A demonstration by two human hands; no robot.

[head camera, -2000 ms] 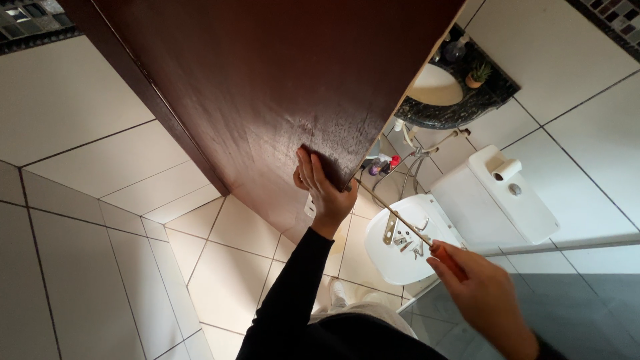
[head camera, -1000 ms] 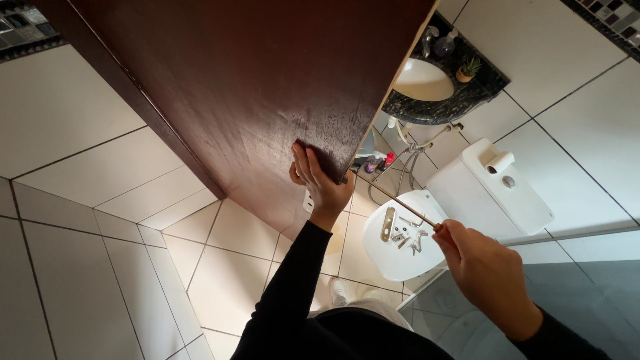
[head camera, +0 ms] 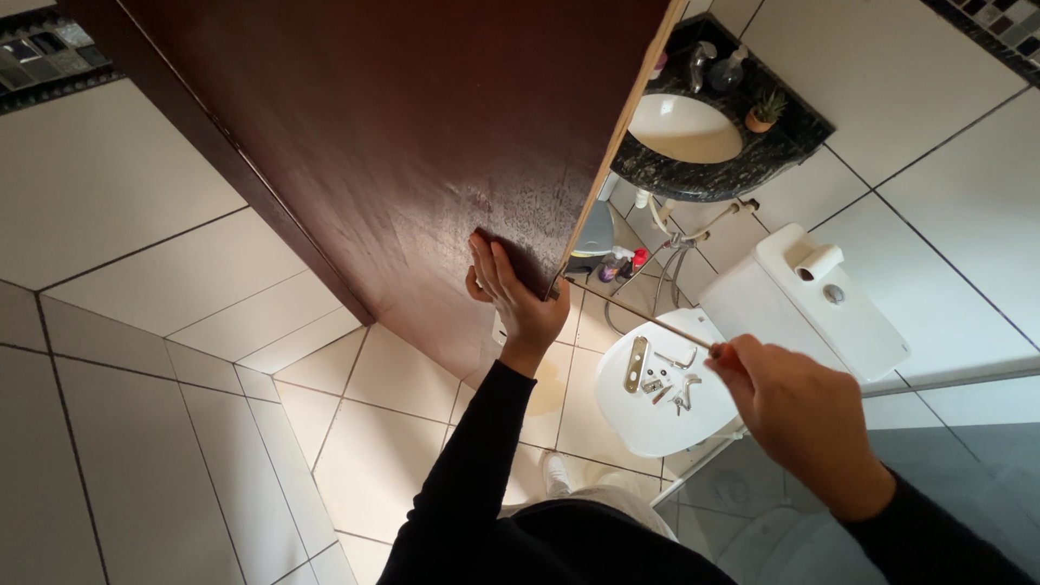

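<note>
A dark brown wooden door (head camera: 390, 122) fills the upper middle, its pale bare edge facing right. My left hand (head camera: 520, 301) lies against the door face near that edge, fingers spread and thumb by the edge; whether it grips a small part there is unclear. In my right hand (head camera: 780, 406) is a long-shafted screwdriver (head camera: 650, 317), its handle mostly hidden by my fingers and its tip at the door's edge beside my left thumb. On the closed white toilet lid (head camera: 621, 414) lie a metal lock plate (head camera: 636, 366), a door handle (head camera: 686, 394), keys and several small parts.
The toilet tank (head camera: 861, 325) stands at right, with a paper roll (head camera: 819, 262) on top. Above it is a black stone washbasin counter (head camera: 699, 183) with a small potted plant (head camera: 765, 111). Spray bottles (head camera: 615, 264) stand below. A glass panel (head camera: 731, 496) is at lower right.
The right hand has shifted its grip on the screwdriver; the red-orange handle, visible two seconds ago, is now mostly covered by it. The left hand remains against the door.
</note>
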